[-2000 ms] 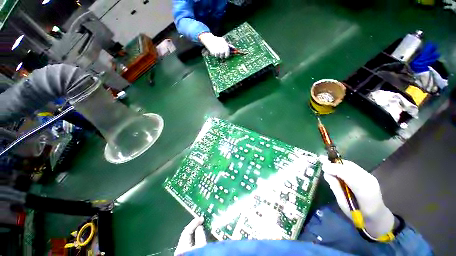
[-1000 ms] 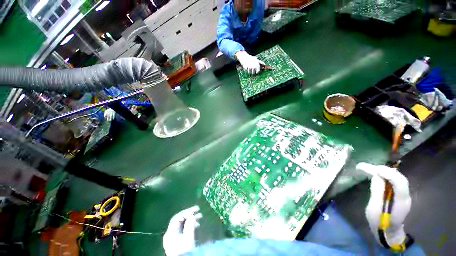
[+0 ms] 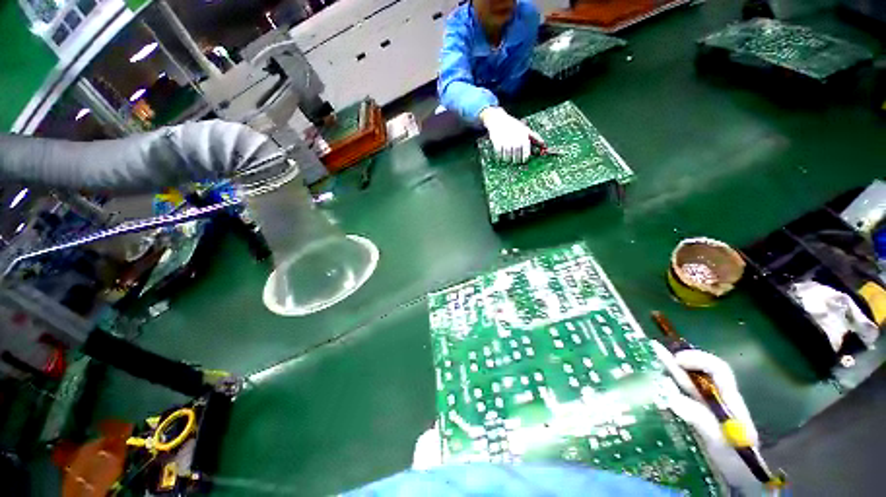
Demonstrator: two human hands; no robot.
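A large green printed circuit board [image 3: 544, 359] lies directly before me, its silvery pads facing up. My right hand [image 3: 714, 393], in a white glove, holds the soldering iron [image 3: 707, 390] beside the board's right edge, with the tip pointing up and away. The hand seems to touch that edge. My left hand [image 3: 427, 452], also gloved white, shows only as a small patch at the board's lower left edge. Its fingers are hidden behind the board and my sleeve.
A tip-cleaning pot [image 3: 701, 273] stands right of the board, beside a black divided tray [image 3: 792, 267]. A clear fume funnel [image 3: 321, 272] hangs at left. A yellow ring [image 3: 175, 430] sits in a holder at lower left. Another worker [image 3: 486, 58] works on a further board [image 3: 554, 160].
The board has turned and its lower part is nearer my body. My right hand and iron have come from the right to the board's edge. My left hand has moved from beside the board to its edge.
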